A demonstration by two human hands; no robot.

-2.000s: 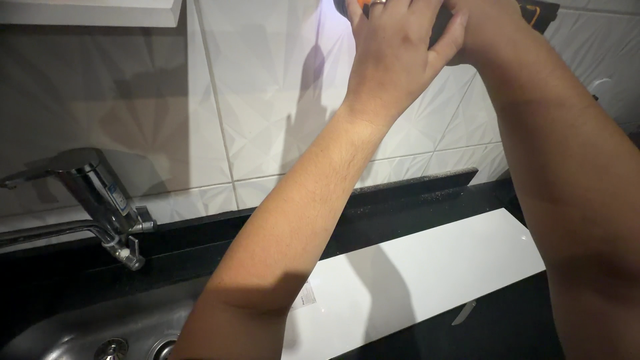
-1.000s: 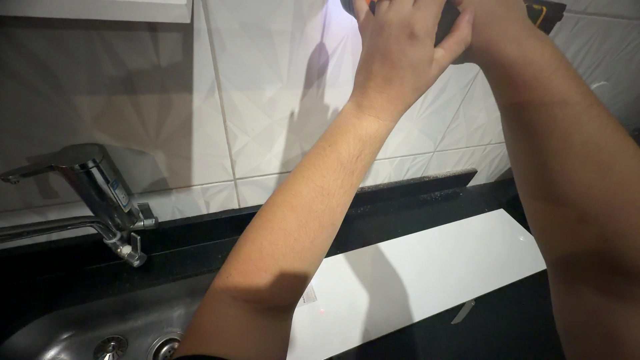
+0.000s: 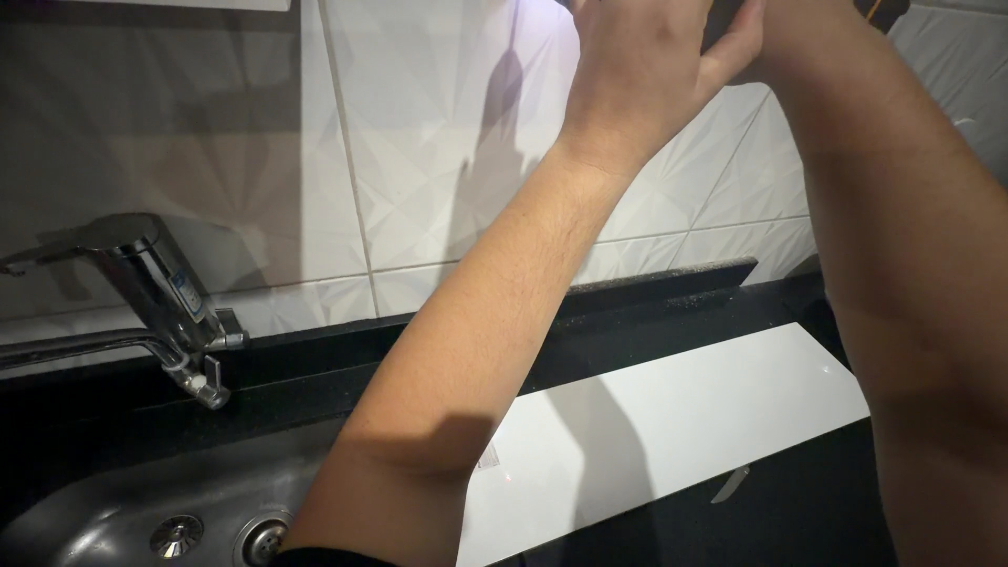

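Note:
Both my arms reach up to the top of the head view, in front of a white tiled wall (image 3: 425,157). My left hand (image 3: 654,71) is wrapped around a dark power tool with orange parts (image 3: 886,12), most of it cut off by the frame's top edge. Against the same tool is my right hand (image 3: 795,39), its fingers hidden. A bright bluish light shines on the tiles just left of the tool. Below my arms, a long white panel (image 3: 709,417) lies on the black countertop (image 3: 772,504), with a small label near its left end.
At the left stands a chrome faucet (image 3: 161,276) behind a stainless steel sink (image 3: 102,504). A black backsplash strip (image 3: 669,279) with pale dust runs along the wall. A white shelf or cabinet edge (image 3: 157,4) juts in at the upper left. A small pale strip (image 3: 730,484) lies beside the panel.

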